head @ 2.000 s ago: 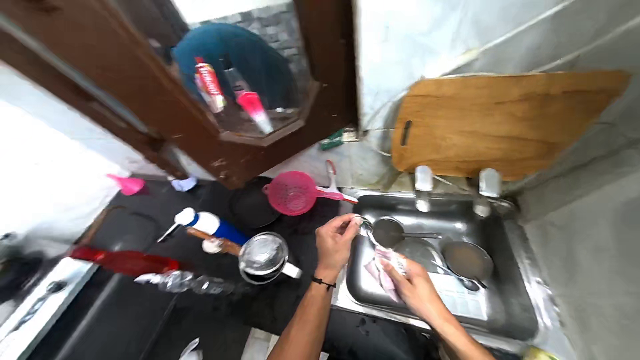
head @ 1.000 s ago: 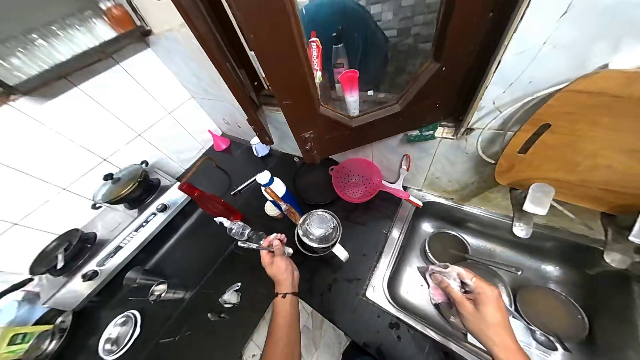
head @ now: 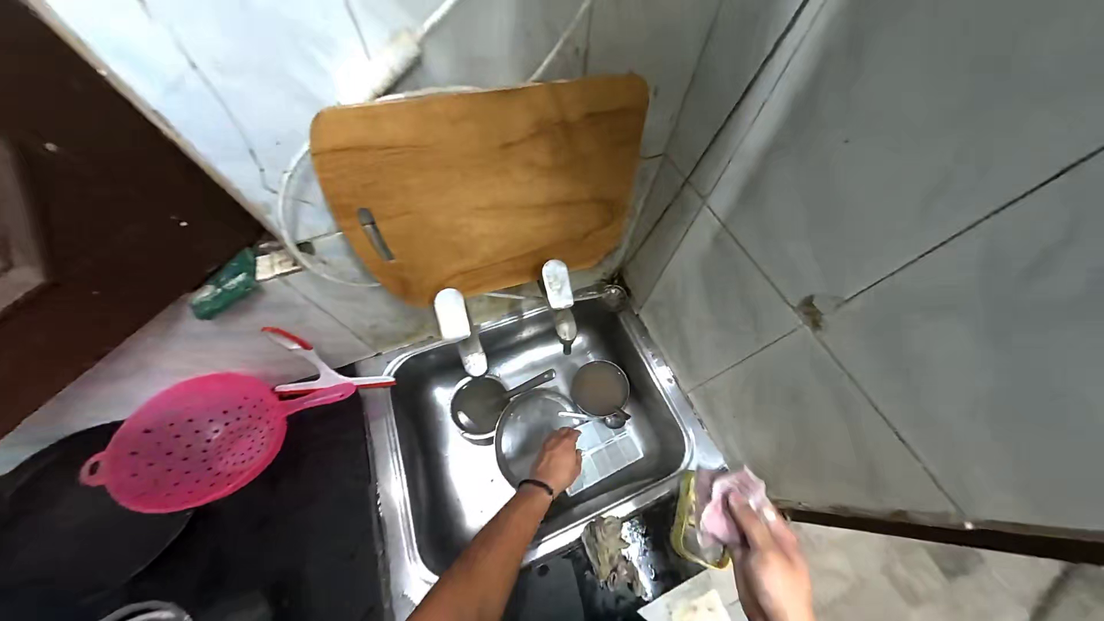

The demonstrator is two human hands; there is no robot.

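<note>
My left hand (head: pixel 558 459), with a dark band at its wrist, reaches into the steel sink (head: pixel 401 483), its fingers at the end of a thin metal utensil (head: pixel 573 417); whether they grip it I cannot tell. Under and beside it lie a round metal dish (head: pixel 524 431) and a pale divided tray (head: pixel 614 455). A small pan (head: pixel 479 405) and a bowl of murky water (head: pixel 599 388) sit behind. My right hand (head: pixel 763 543) holds a wet pink cloth (head: pixel 729 509) over a yellow-rimmed container (head: pixel 687 530) at the sink's front right corner.
Two taps (head: pixel 461 332) (head: pixel 560 297) overhang the sink, below a leaning wooden cutting board (head: pixel 492 181). Left on the black counter are a pink colander (head: pixel 203 440), a red-and-white squeegee (head: pixel 323 375) and a dark pan (head: pixel 52 517). A crumpled rag (head: pixel 608 552) lies at the front edge.
My left hand has moved from the counter at the left, where it held a utensil, into the sink. My right hand has carried the pink cloth out of the sink to its right. The view has swung right.
</note>
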